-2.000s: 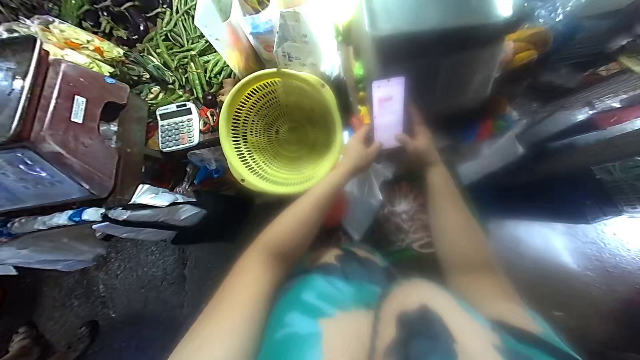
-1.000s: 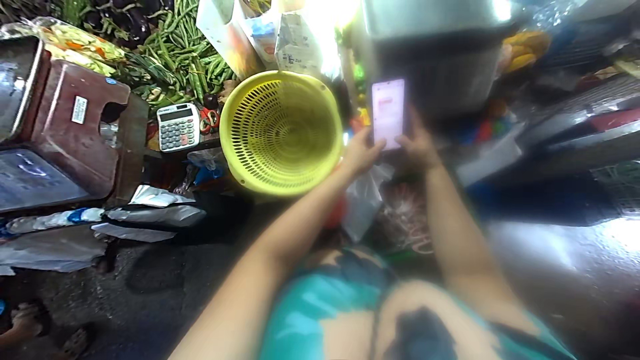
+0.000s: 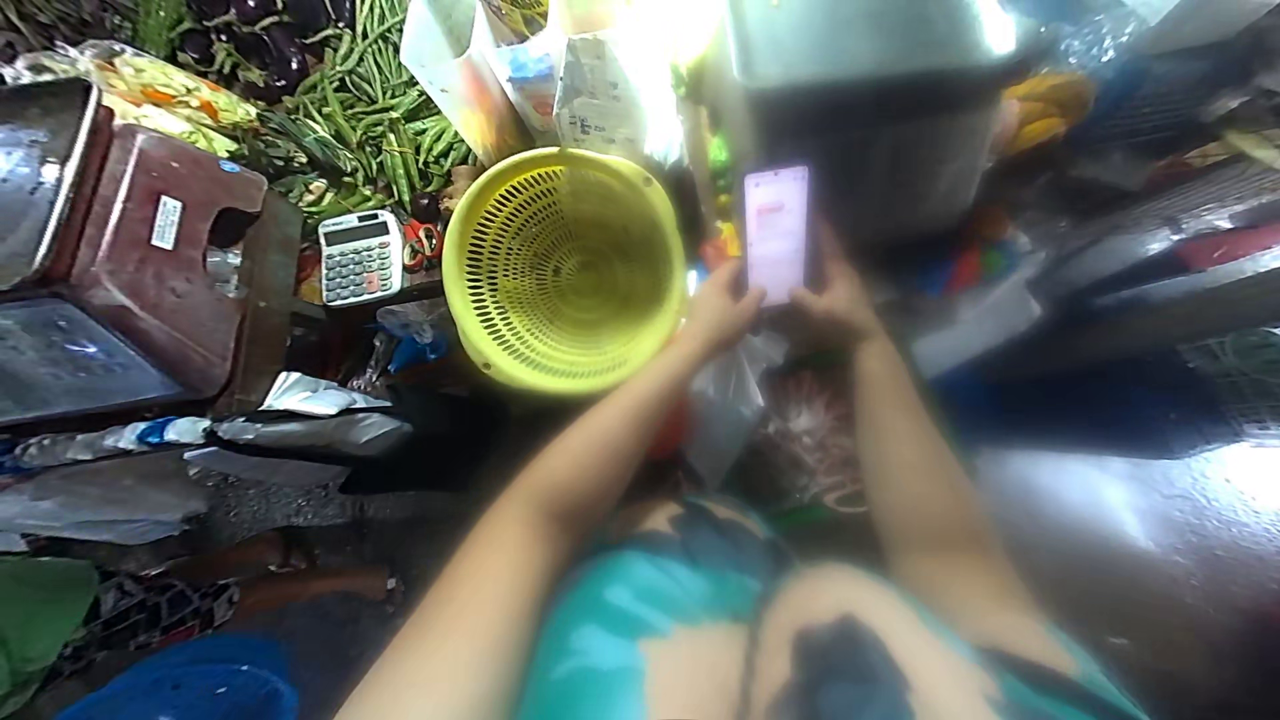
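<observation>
A smartphone [image 3: 777,236] with a lit, pale pink screen is held upright between both hands. My left hand [image 3: 722,305] grips its lower left side, the thumb at the bottom corner. On the other side my right hand [image 3: 842,300] holds the lower right edge, its thumb also by the screen. Just left of my left hand stands a yellow perforated plastic basket [image 3: 565,270], with nothing seen inside. A white desk calculator [image 3: 361,257] lies further left, beside red-handled scissors [image 3: 421,244]. What the screen shows is too blurred to tell.
Green beans [image 3: 385,110] and eggplants [image 3: 265,45] lie at the upper left, near white plastic bags [image 3: 600,95]. A large grey container [image 3: 870,130] stands beyond the phone. Dark red plastic boxes [image 3: 165,250] are at the left. Lower left, another person's leg [image 3: 315,590] shows near a blue plastic object [image 3: 190,680].
At the lower left, another person's leg and patterned clothing have come into view, with green and blue things beside them. Both my hands stay on the phone in about the same place.
</observation>
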